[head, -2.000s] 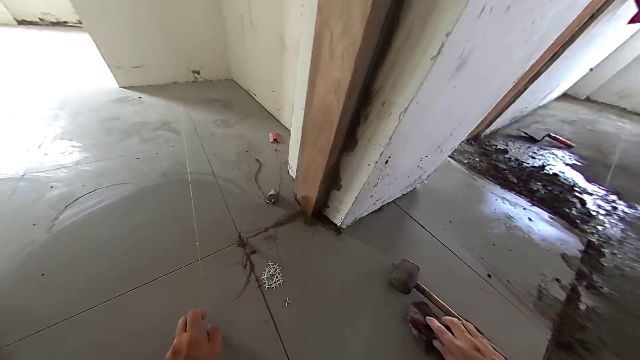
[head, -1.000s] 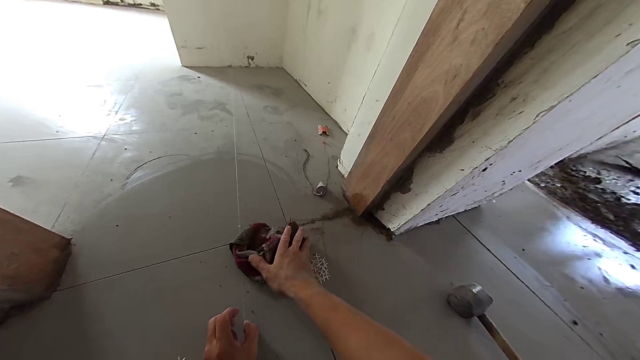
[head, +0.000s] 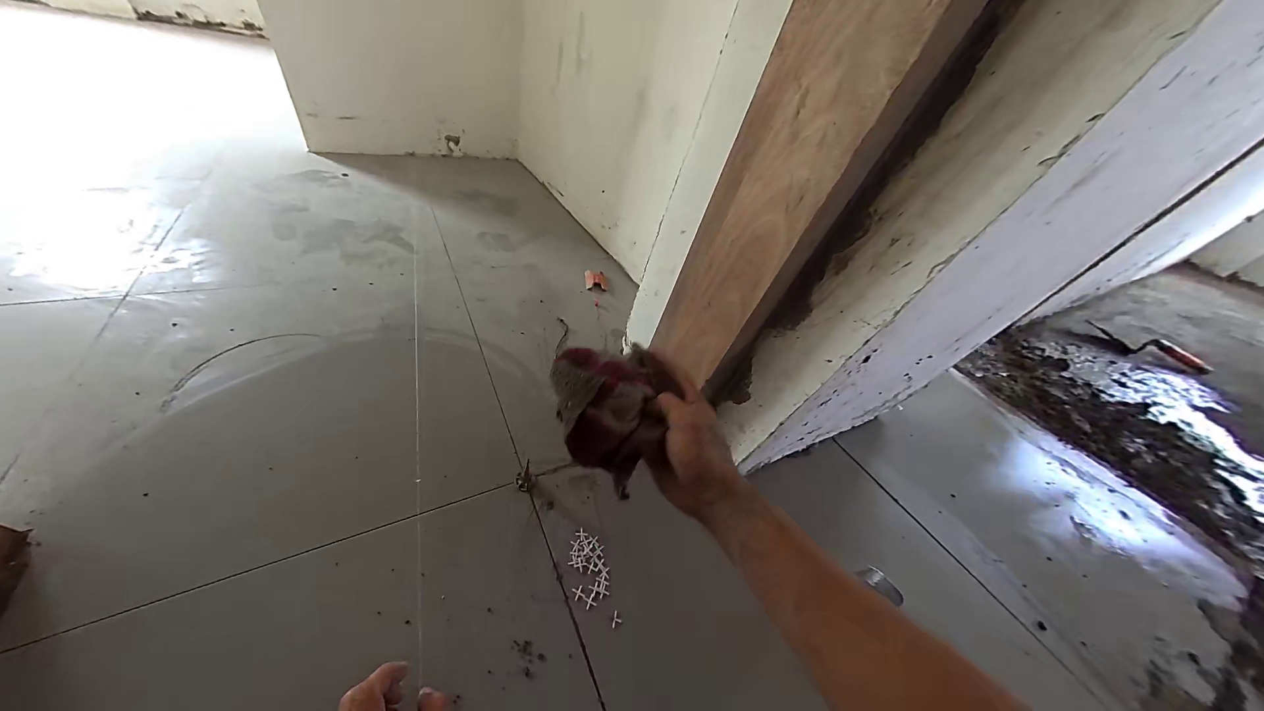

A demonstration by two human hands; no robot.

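My right hand [head: 691, 444] is closed on a bunched, dirty dark-red rag [head: 604, 407], held over the tiles near the foot of the wooden door frame [head: 780, 178]. Only the fingertips of my left hand [head: 390, 688] show at the bottom edge, beside a thin taut string [head: 418, 395]; nothing shows between them. White cross-shaped tile spacers [head: 590, 568] lie in a small pile on the grey floor tile [head: 326, 494]. Just left of the rag, a small levelling clip [head: 524, 479] stands where the tile joints meet. Part of a mallet's head [head: 879, 585] shows behind my right forearm.
An orange plastic piece [head: 594, 280] lies by the wall. A plastered wall end [head: 948, 286] adjoins the door frame. Beyond it, at the right, are wet mortar [head: 1106, 415] and a trowel with an orange handle [head: 1175, 355]. A brown block's edge [head: 12, 563] shows at far left.
One second ago my right hand had the rag down on the tile joint; now it is lifted and further right. Two seconds ago hand and rag were beside the mallet. My left hand is lower in view.
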